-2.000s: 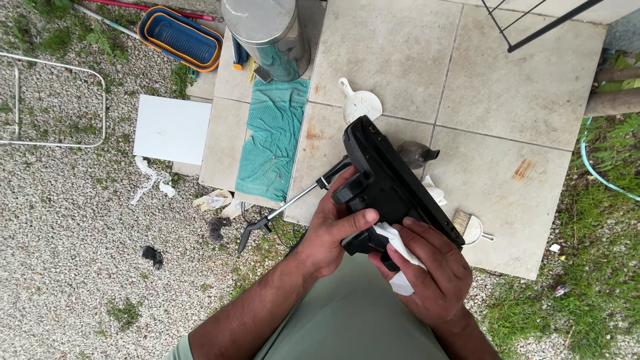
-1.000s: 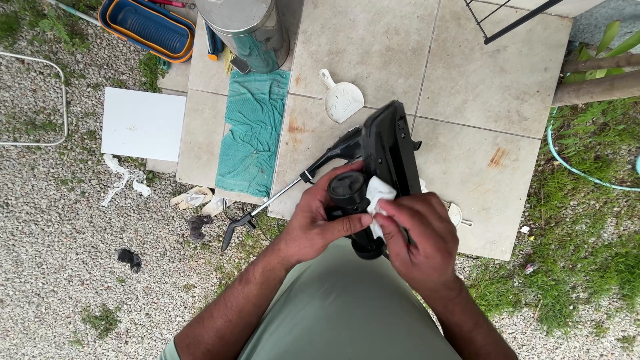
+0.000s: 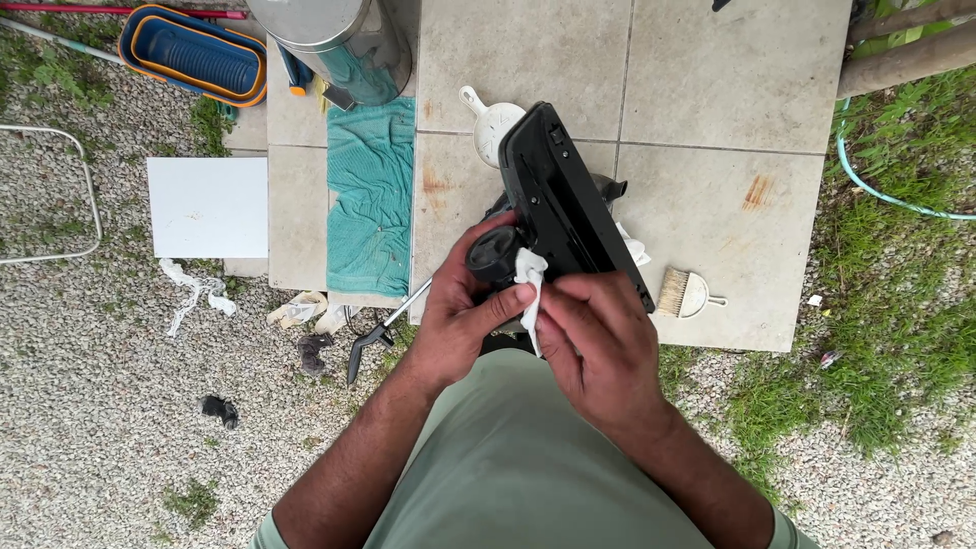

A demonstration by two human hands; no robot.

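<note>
A black vacuum cleaner floor head (image 3: pixel 568 206) is held up in front of me, its underside partly showing. My left hand (image 3: pixel 473 305) grips it around the black wheel (image 3: pixel 492 253) at its near side. A white wipe or piece of tissue (image 3: pixel 531 268) is pinched between the fingers of my right hand (image 3: pixel 595 335), against the part beside the wheel; my left thumb touches it too. Behind the head, a dark object with a short spout-like end (image 3: pixel 616 187) is mostly hidden. A metal tube with a black handle (image 3: pixel 370 343) slants out at the left.
A teal towel (image 3: pixel 370 198) lies on the tiles beside a metal bin (image 3: pixel 335 46). A white dustpan-shaped piece (image 3: pixel 494 130) and a small hand brush (image 3: pixel 686 294) rest on the paving. Left are a blue and orange bucket (image 3: pixel 194 57), a white board (image 3: pixel 207 206) and gravel (image 3: pixel 114 419).
The floor head has turned from nearly upright to a slant with its top leaning left. The wipe has stayed in my right hand, beside the wheel.
</note>
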